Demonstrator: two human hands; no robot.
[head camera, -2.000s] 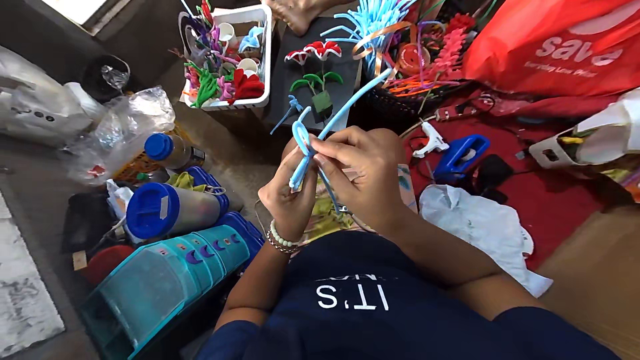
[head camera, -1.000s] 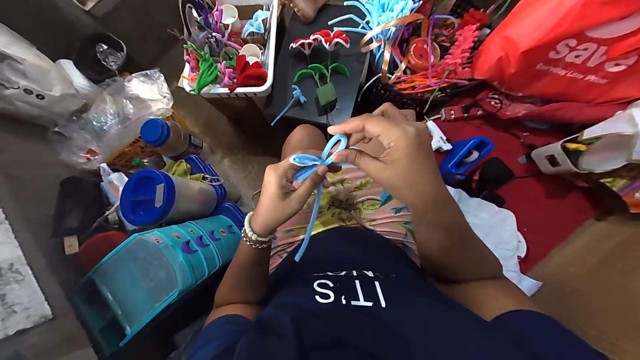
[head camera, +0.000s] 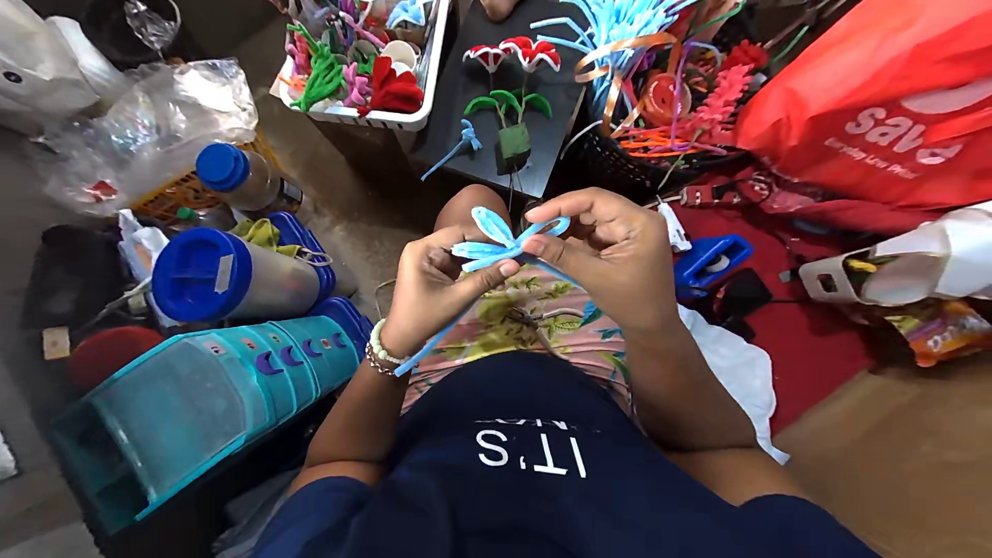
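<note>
Light blue pipe cleaners (head camera: 496, 232), bent into several petal-like loops, are between my two hands above my lap. My left hand (head camera: 446, 283) pinches the lower left loops between thumb and fingers. My right hand (head camera: 612, 256) grips the right loop near the centre, thumb below and index finger above. One long blue stem runs down to the left past my beaded bracelets. Beyond my hands, a smaller blue pipe cleaner flower (head camera: 467, 139) lies on a black board (head camera: 473, 46), beside red and white flowers (head camera: 531, 54) whose stems stand in a green block (head camera: 514, 142).
A white basket (head camera: 403, 118) of coloured pipe cleaner pieces stands at the upper left. A black basket (head camera: 620, 172) holds blue and orange pipe cleaners. Left are a blue-lidded container (head camera: 203, 275) and a teal drawer unit (head camera: 201, 387). A blue tool (head camera: 709, 263) lies right, near a red bag (head camera: 868, 101).
Two seconds ago a long blue end stuck up above my hands; now several loops fan out between them. My right hand has shifted from the loop's top to its right side since one second ago.
</note>
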